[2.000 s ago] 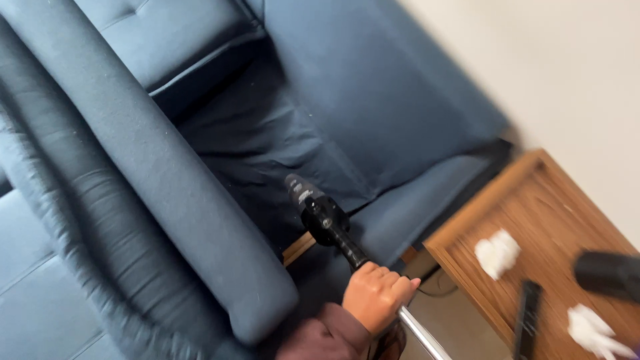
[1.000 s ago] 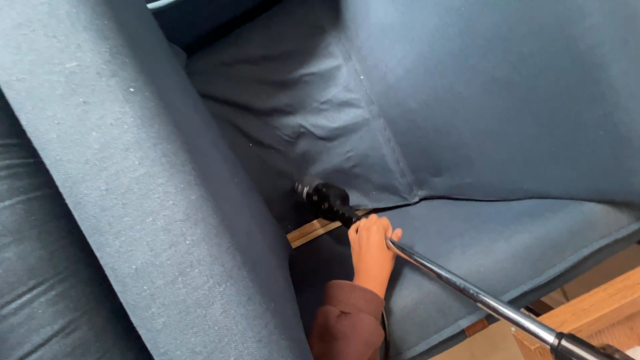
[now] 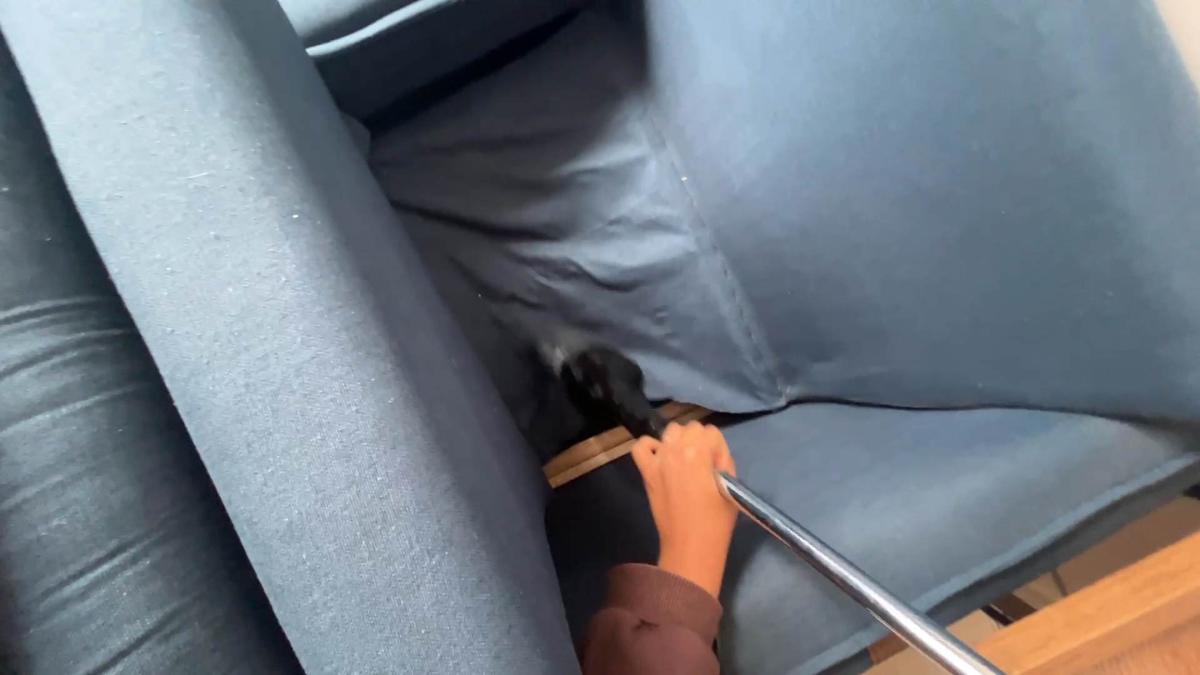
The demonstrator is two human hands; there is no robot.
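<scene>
My left hand (image 3: 689,469), in a brown sleeve, is closed around the lower end of what looks like a vacuum cleaner's metal tube (image 3: 844,572). Just beyond the fingers is its black nozzle (image 3: 605,384), blurred, with a pale tip down in the seat gap of a blue fabric sofa. Wrinkled dark blue lining (image 3: 581,234) lies around and above the tip. A wooden slat (image 3: 591,455) shows under the nozzle. The tube runs down to the lower right and out of view. My right hand is not in view.
A long blue sofa cushion (image 3: 328,375) stands on the left beside the gap. The blue sofa panel (image 3: 919,216) rises at the right, above a padded edge (image 3: 891,497). A wooden table's edge (image 3: 1106,600) is at the lower right.
The view has come closer to the sofa gap, and the loose items on the wooden table have left the frame. My left hand stays on the tube.
</scene>
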